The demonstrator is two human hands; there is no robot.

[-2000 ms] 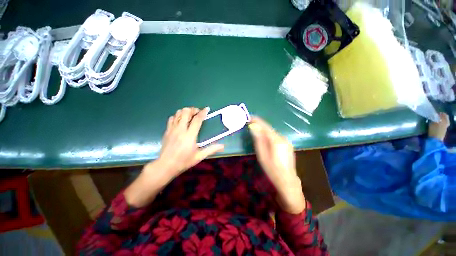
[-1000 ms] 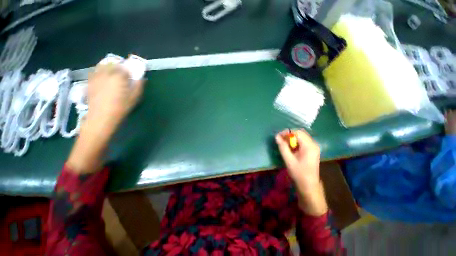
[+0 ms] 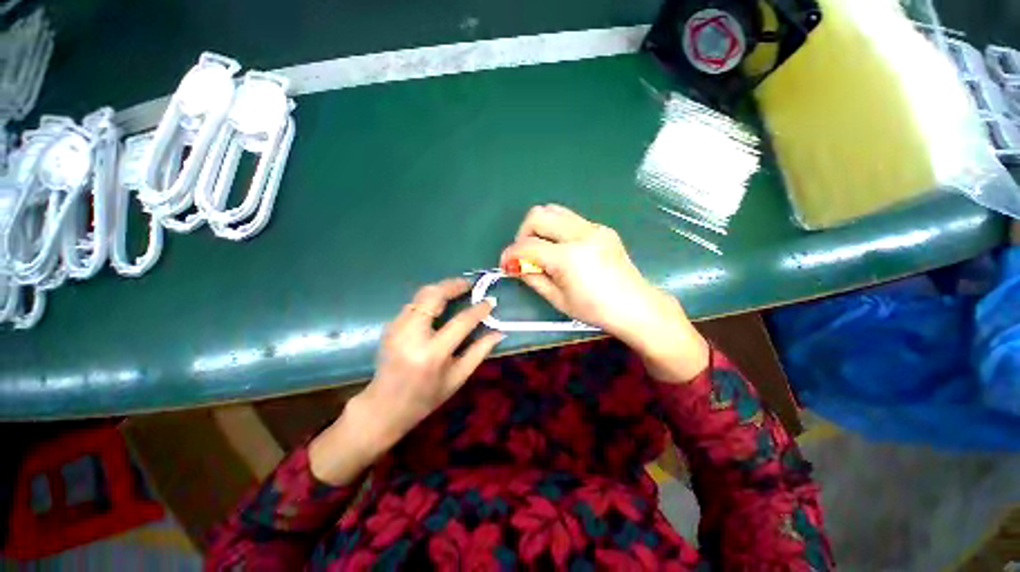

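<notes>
A white plastic frame (image 3: 542, 325) lies at the front edge of the green bench, partly hidden by both hands. My left hand (image 3: 419, 355) holds its left end between thumb and fingers. My right hand (image 3: 587, 272) is over the frame and is closed on a small hand tool (image 3: 522, 267) with an orange-red and yellow handle. The tool's tip is too small to make out. A pile of thin white strips (image 3: 700, 160) lies right of the hands, with a few loose strips below it.
Stacked white frames (image 3: 248, 156) stand at the left. A black fan (image 3: 716, 43) and a yellow block (image 3: 844, 123) in clear film are at upper right. A pale line (image 3: 470, 54) crosses the green bench. Blue clothing of a person (image 3: 895, 363) and a red crate (image 3: 84, 492) are below.
My left hand has come back from the stacked frames at left and now holds a frame in front of me. My right hand has moved left with the tool onto this frame.
</notes>
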